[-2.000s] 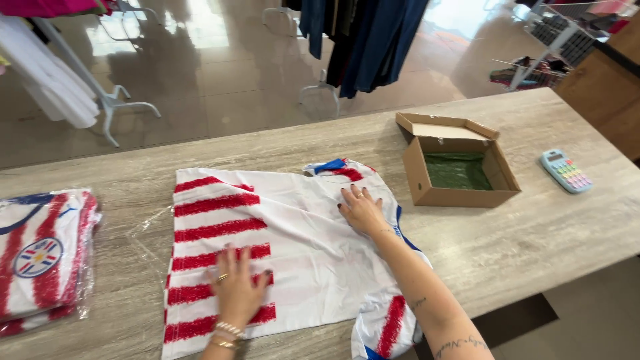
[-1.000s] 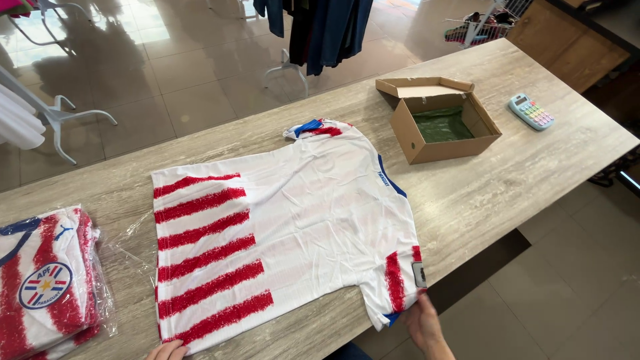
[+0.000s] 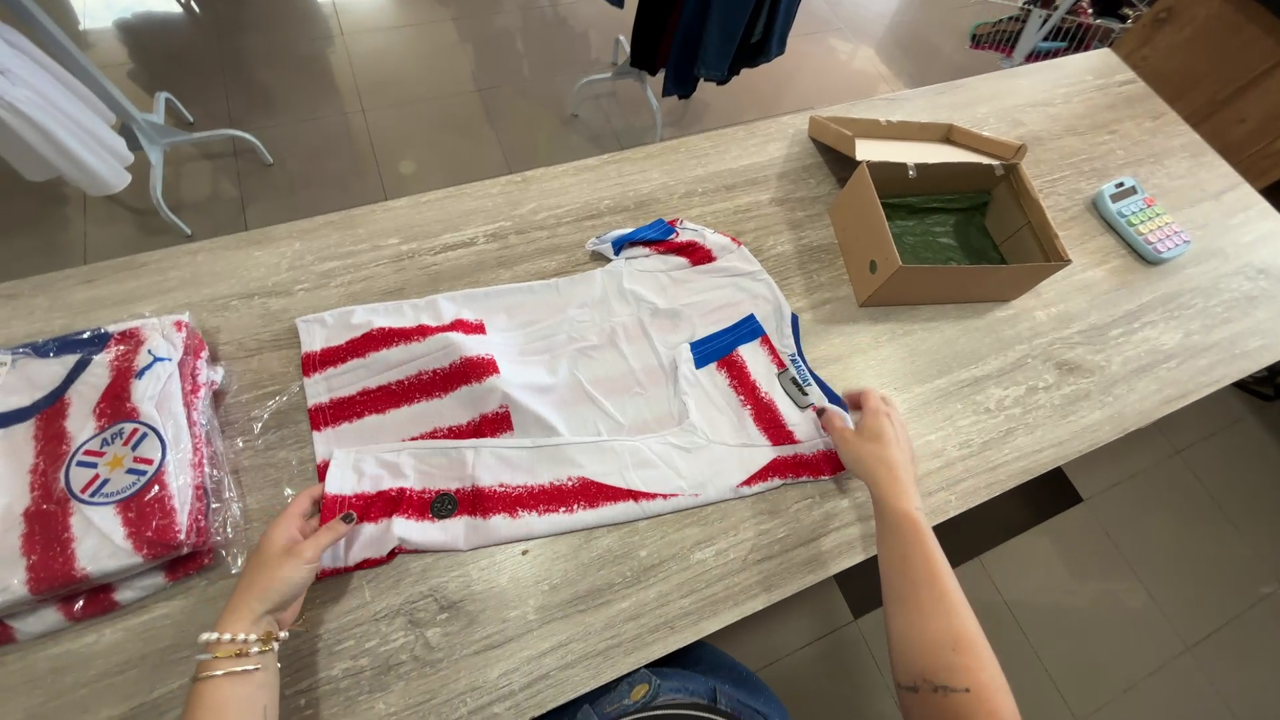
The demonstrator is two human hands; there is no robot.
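A white football shirt with red stripes and blue trim (image 3: 590,330) lies back up on the wood-grain table. Its near side is folded over toward the middle, so one sleeve with a blue cuff rests on the back. My left hand (image 3: 290,550) pinches the folded edge at the hem corner. At the shoulder beside the collar, my right hand (image 3: 868,440) grips the fabric between thumb and fingers. A grey patch shows on the folded sleeve and a round dark badge sits near the hem. The far sleeve is spread out.
At the left edge lies a stack of similar shirts in clear plastic bags (image 3: 190,440). An open cardboard box (image 3: 940,285) with dark green plastic inside stands at the back right, beside a light blue calculator (image 3: 1142,220). Clothes racks stand beyond the table (image 3: 1060,330).
The shirt lay spread flat one second ago; its near side is now folded over, sleeve included. Both hands have moved inward from the near edge with the fabric.
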